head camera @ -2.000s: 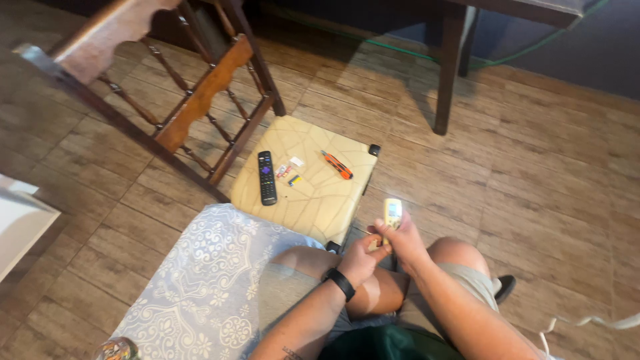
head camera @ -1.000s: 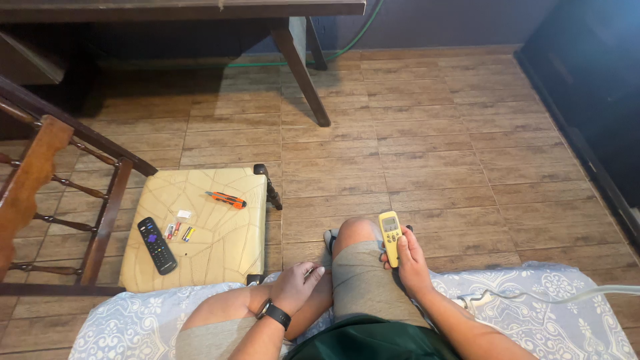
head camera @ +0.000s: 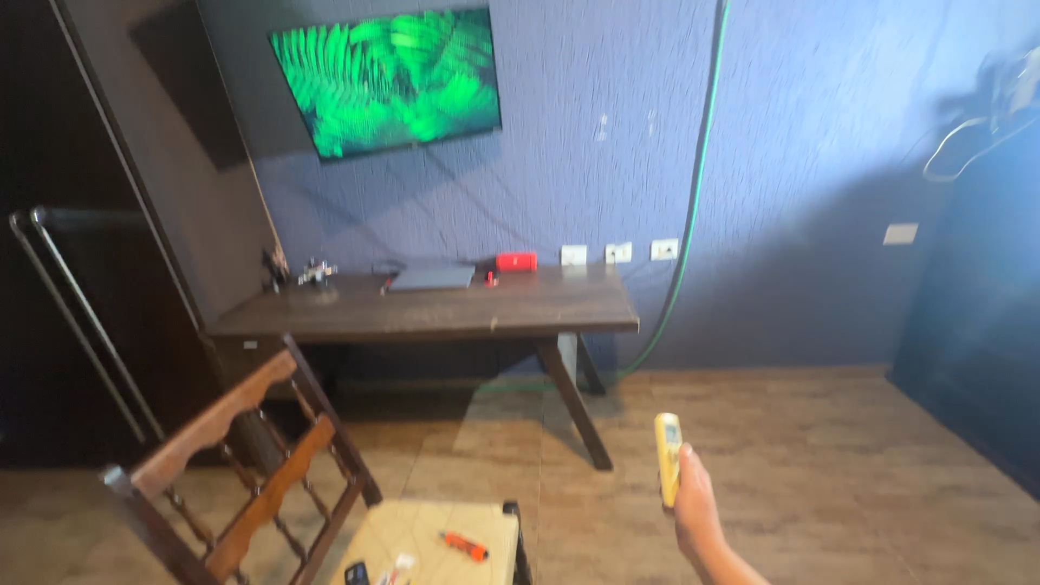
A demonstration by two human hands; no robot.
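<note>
My right hand grips a yellowed remote control with a small display, held upright over the floor at the lower right. My left hand is out of view. On the padded chair seat at the bottom lies an orange and black utility knife. The top end of a black remote control shows at the lower edge of the picture, with a small white piece beside it, partly cut off.
A wooden chair back rises at the lower left. Behind it, a dark desk holds a flat grey object and a red cylindrical speaker. Above hangs a lit television. A green hose runs down the wall.
The view has swung up to the wall. Both hands were at the yellowed remote at first; then the left rested on my leg. My right hand now holds the remote out in front.
</note>
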